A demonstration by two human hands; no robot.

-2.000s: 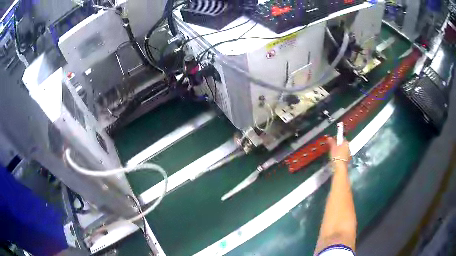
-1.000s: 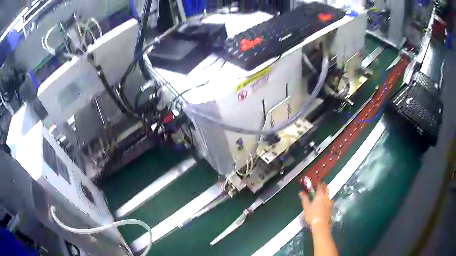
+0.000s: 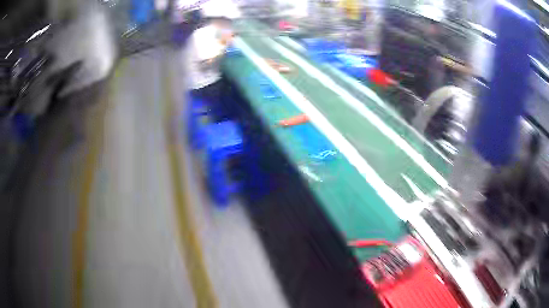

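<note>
No hand of mine is in the picture. The frame is badly blurred. Nearest in front is a red ribbed tray or bin point(image 3: 419, 285) at the bottom right, on the near end of the long green bench point(image 3: 355, 195). A dark and silvery item point(image 3: 388, 264) lies at its upper end; I cannot tell what it is. A thin red strip point(image 3: 368, 243) lies just beyond it. Farther up the bench lies a red-brown bar point(image 3: 294, 121), beside a blue patch point(image 3: 313, 144) on the green surface.
A person in white point(image 3: 203, 55) is at the bench's far left side. A blue stool point(image 3: 226, 141) stands left of the bench. The grey floor point(image 3: 132, 198) has yellow lines. A blue column point(image 3: 501, 84) and blurred machinery point(image 3: 448, 117) are on the right.
The view has swung from the machines to the long bench and aisle. My hand, earlier reaching to the red-brown fixtures, is out of the picture.
</note>
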